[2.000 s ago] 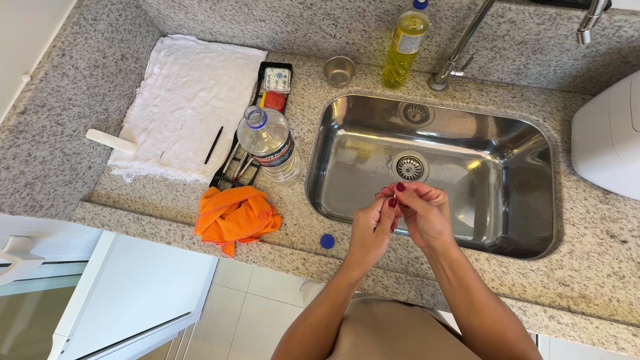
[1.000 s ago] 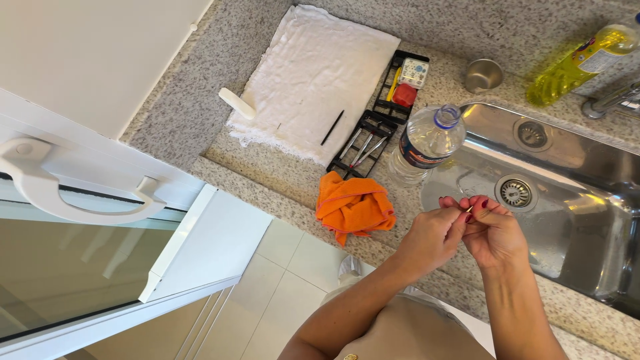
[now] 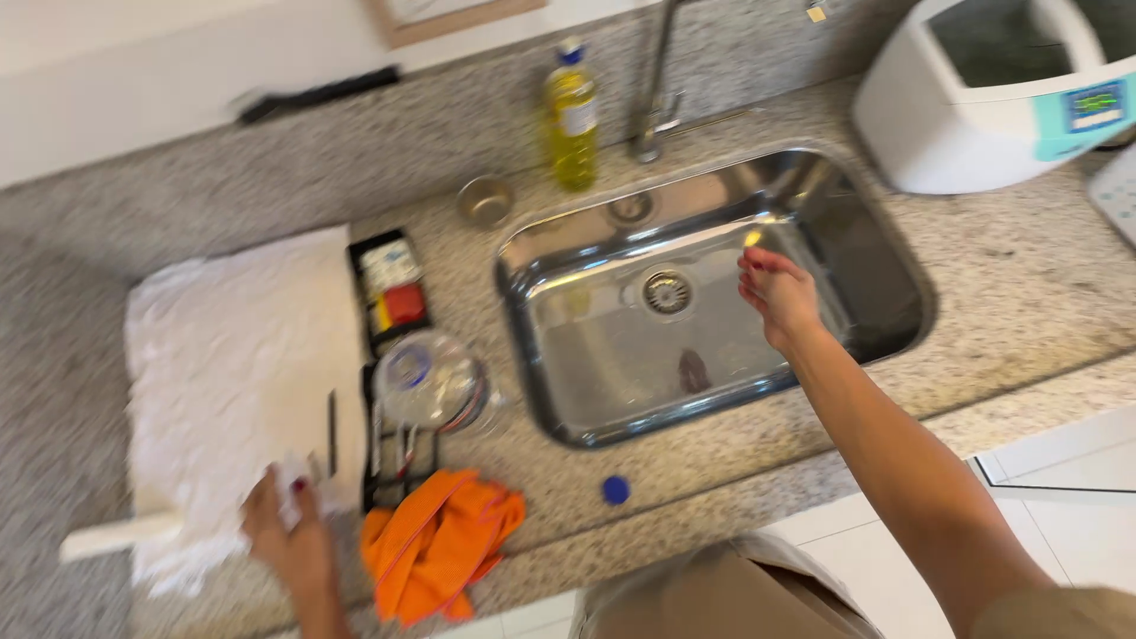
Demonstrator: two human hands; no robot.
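Note:
My left hand [image 3: 291, 524] is over the lower part of the white cloth [image 3: 240, 355], with something pale and blurred at its fingers; whether it grips it is unclear. A thin black stick [image 3: 333, 432] lies on the cloth just right of that hand. Above the right half of the stainless steel sink [image 3: 603, 382], my right hand [image 3: 781, 288] has its fingers curled together, with a small yellowish thing at the fingertips, too blurred to name. The open clear plastic bottle [image 3: 435, 382] stands beside a black organizer tray [image 3: 388, 333] holding small tools and a red item.
An orange cloth [image 3: 444, 541] and a blue cap [image 3: 615, 489] lie near the counter's front edge. Behind are a metal cup [image 3: 485, 201], a bottle of yellow liquid [image 3: 573, 124] and the faucet [image 3: 652, 106]. A white appliance [image 3: 941, 115] stands right; a white handle-like piece [image 3: 120, 535] lies left.
My hands were together near the sink's front edge and are now far apart, the left over the white cloth and the right over the sink. The view has swung.

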